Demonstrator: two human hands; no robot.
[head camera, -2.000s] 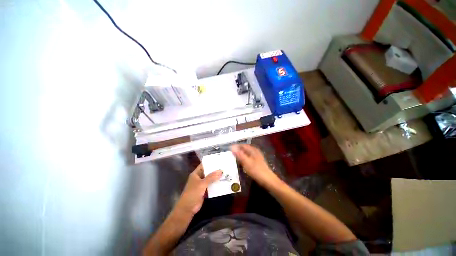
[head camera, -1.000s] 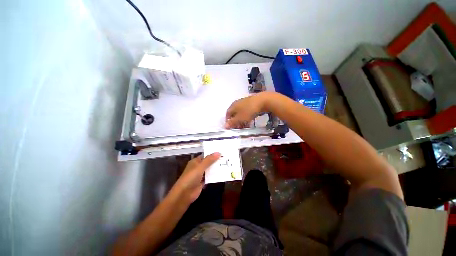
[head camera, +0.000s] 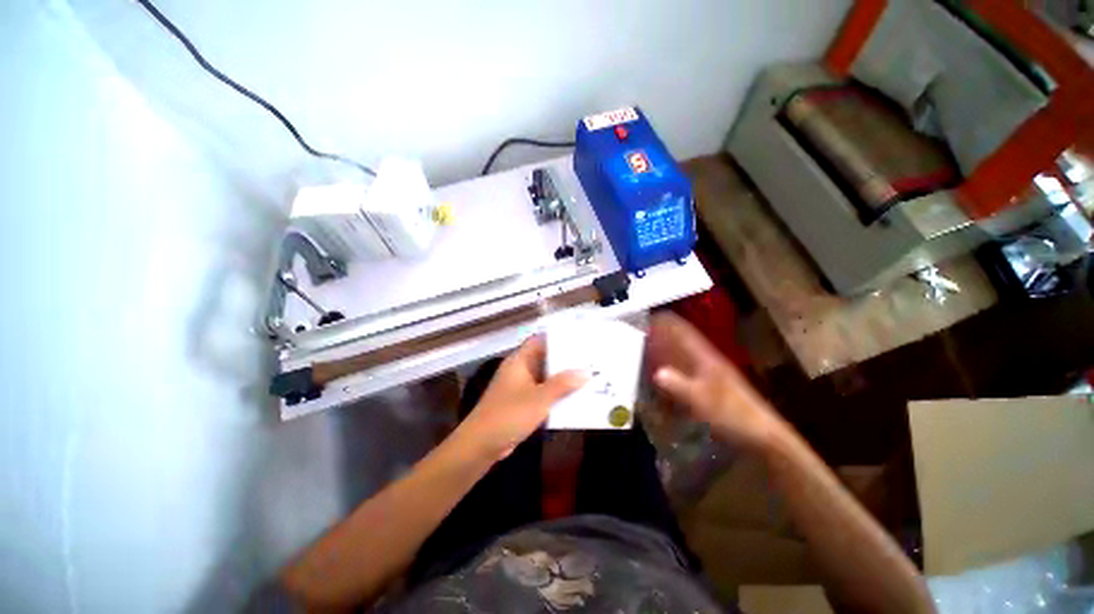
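My left hand (head camera: 528, 392) holds a white product box (head camera: 591, 381) at its left side, thumb on top, just in front of the impulse sealer (head camera: 480, 246). The box has small print and a yellow round mark at its lower right corner. Clear film shows at its top edge. My right hand (head camera: 696, 378) is blurred, just right of the box; whether it holds film cannot be told. The sealing bar (head camera: 444, 308) is raised above the brown sealing strip (head camera: 462, 331).
White boxes (head camera: 366, 216) stand at the sealer's back left. The blue power box (head camera: 636, 192) is at its right end. The shrink wrap machine (head camera: 828, 192) stands at right on a wooden table (head camera: 828, 342). A cardboard carton flap (head camera: 1002, 480) is at lower right.
The sealing bar was down with my right hand on it; it is now up. My right hand has come back beside the box. My left hand still holds the box, now off the sealer's edge.
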